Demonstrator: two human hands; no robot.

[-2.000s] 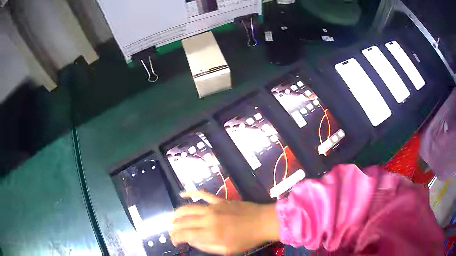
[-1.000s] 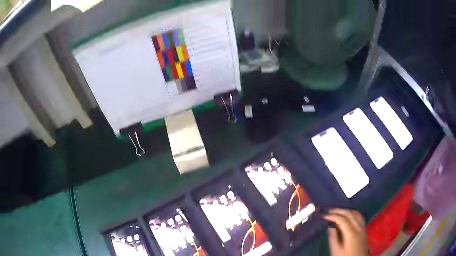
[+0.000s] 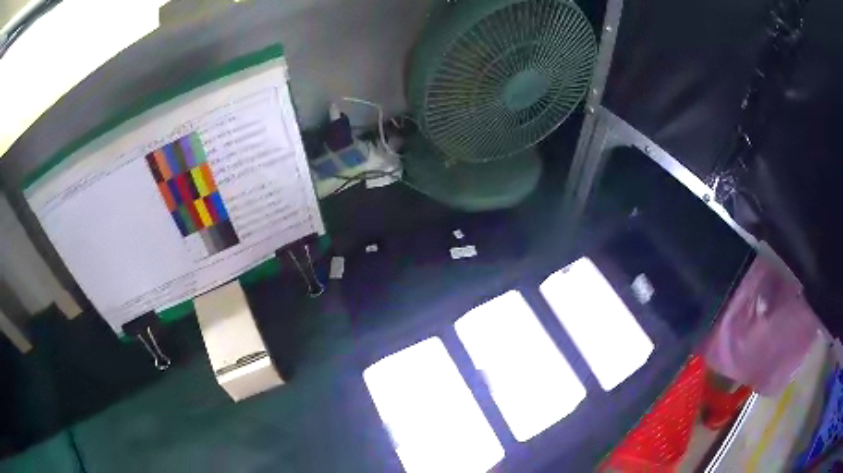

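Note:
Three smartphones with glowing white screens lie side by side in a dark tray at the lower middle and right: the left phone [image 3: 434, 406], cut off by the bottom edge, the middle phone [image 3: 520, 365] and the right phone [image 3: 597, 323]. A small pale label [image 3: 642, 288] shows on a dark surface right of them. Neither of my hands is in view.
The test chart board [image 3: 102, 236] with its color chart [image 3: 192, 192] stands at the left, with binder clips [image 3: 302, 263] below. A cream-white box [image 3: 238, 340] is in front. A fan [image 3: 518, 88], power strip [image 3: 370, 166] and red basket [image 3: 661, 420] also show.
The view has swung right and up, so the phones with coloured screens have left the picture and the fan has come in. The hand seen earlier is out of the picture.

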